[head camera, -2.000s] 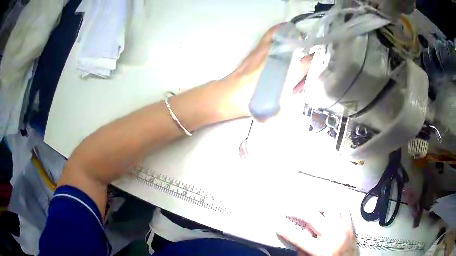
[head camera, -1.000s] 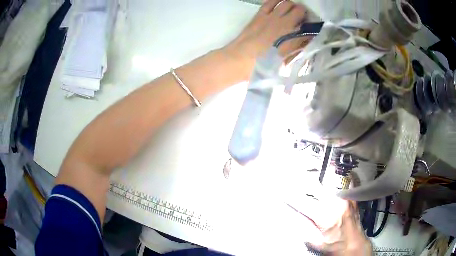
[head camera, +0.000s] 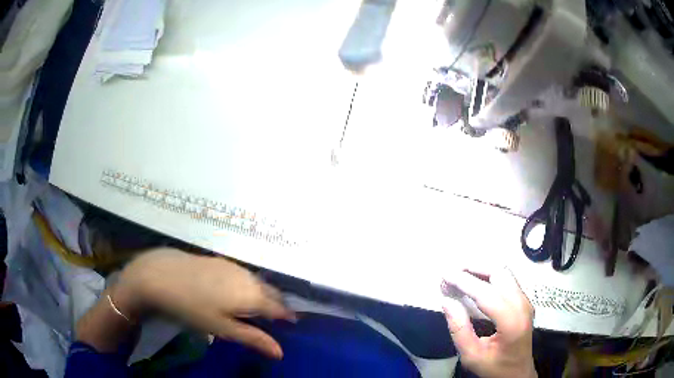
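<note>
My left hand is blurred, below the table's front edge at lower left, over my lap. Its fingers are apart and nothing shows in it. My right hand is at the table's front edge at lower right, fingers curled; glare hides whether it holds something. The sewing machine head is at upper right, with its needle area in bright light. Black-handled shears lie right of the needle area, handles toward me. Any white cloth under the lamp is washed out.
A grey-blue lamp hangs left of the machine head. A stack of white pieces lies at upper left. Ruler markings run along the front edge of the white table. Cloth is heaped at left.
My left hand has come from behind the lamp down to below the table edge. My right hand has moved down, away from the needle area. The view has shifted, showing the shears fully.
</note>
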